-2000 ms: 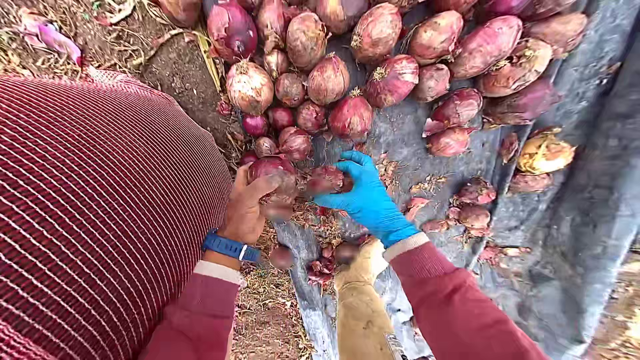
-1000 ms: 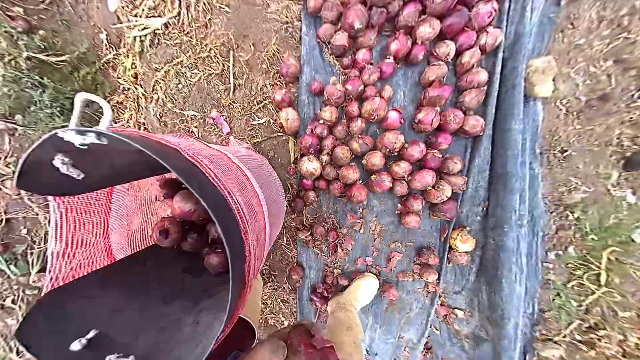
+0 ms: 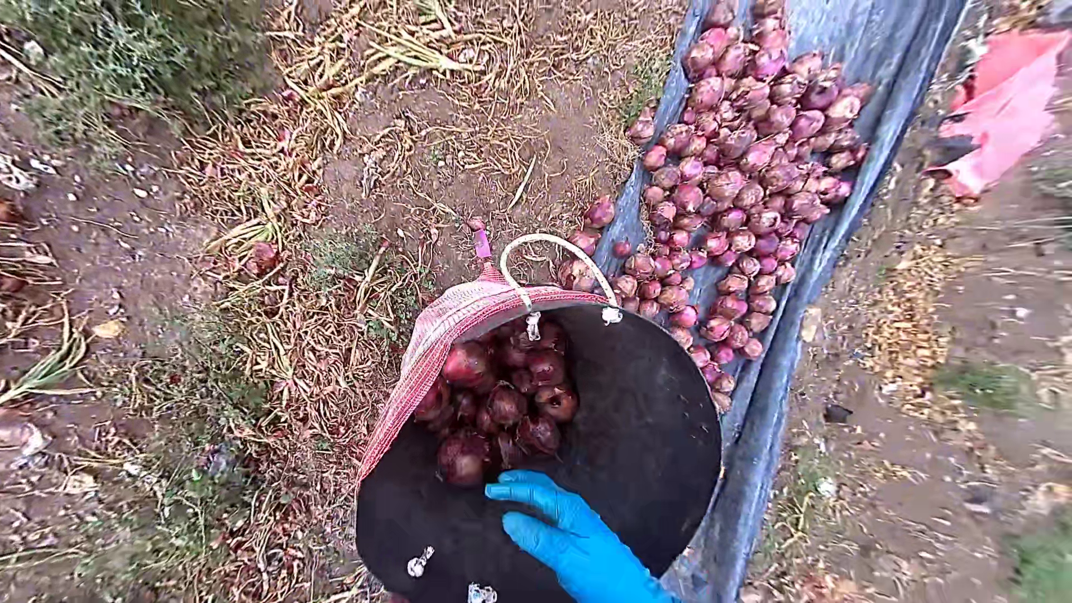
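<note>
My right hand (image 3: 565, 528), in a blue glove, reaches from the bottom over the mouth of a black-lined container (image 3: 645, 419) with red mesh (image 3: 435, 331) around its outside. Its fingers are apart and hold nothing; the fingertips are just below the red onions (image 3: 507, 406) lying inside. A white rope handle (image 3: 553, 239) arches at the container's far rim, tied through with white knots. I do not see my left hand.
A long heap of red onions (image 3: 737, 167) lies on a dark plastic sheet (image 3: 804, 318) beyond and right of the container. Dry stalks (image 3: 293, 368) litter the soil at left. A red cloth or plastic piece (image 3: 1005, 109) lies at upper right.
Two seconds ago both hands held onions over the sheet; now the gloved right hand is empty at the container and the left hand is out of view. The view has swung left.
</note>
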